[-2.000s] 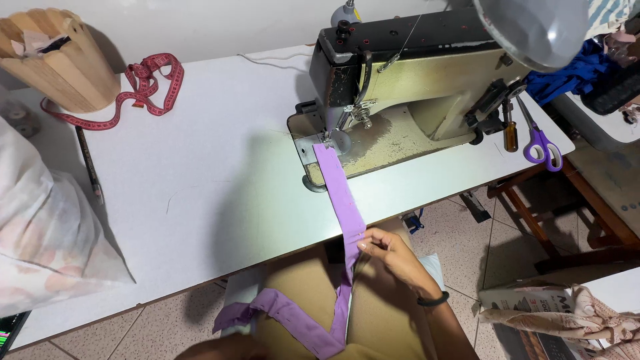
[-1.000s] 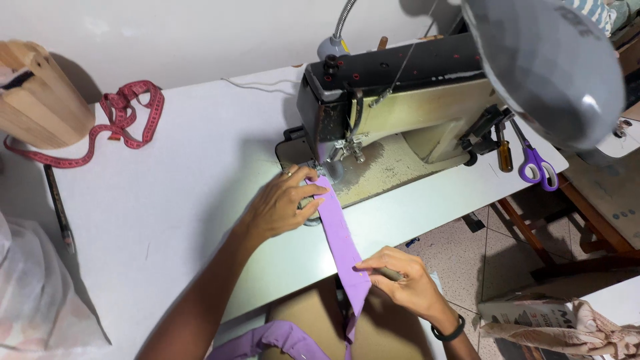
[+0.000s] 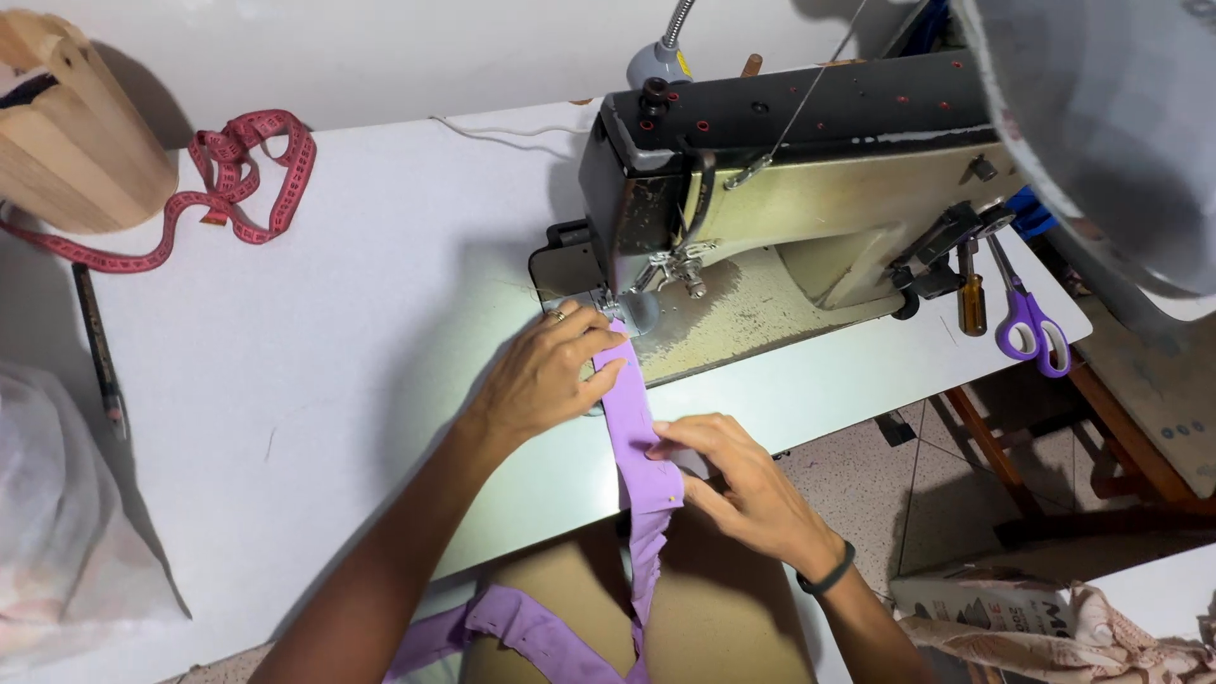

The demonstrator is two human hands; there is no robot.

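A long purple fabric strip (image 3: 629,418) runs from under the presser foot (image 3: 610,306) of a sewing machine (image 3: 807,199) over the table's front edge and down onto the person's lap. My left hand (image 3: 551,366), with a ring on it, lies on the strip's left side just below the presser foot, fingertips on the cloth. Lower down, my right hand (image 3: 750,480) has its fingers at the strip's right edge, index finger on top and thumb near a pin head (image 3: 673,499). Whether the right thumb pinches the cloth from below is hard to see.
A red measuring tape (image 3: 275,180) lies by a wooden container (image 3: 85,142). A pencil (image 3: 100,351) and a translucent plastic bag (image 3: 66,532) are at left. Right of the machine are a yellow-handled screwdriver (image 3: 972,304) and purple-handled scissors (image 3: 1031,328). A grey lamp shade (image 3: 1121,123) overhangs the upper right.
My left hand, not seen on the cloth two seconds ago, came onto the strip by the presser foot and stays there. My right hand has changed its hold along the strip's right edge.
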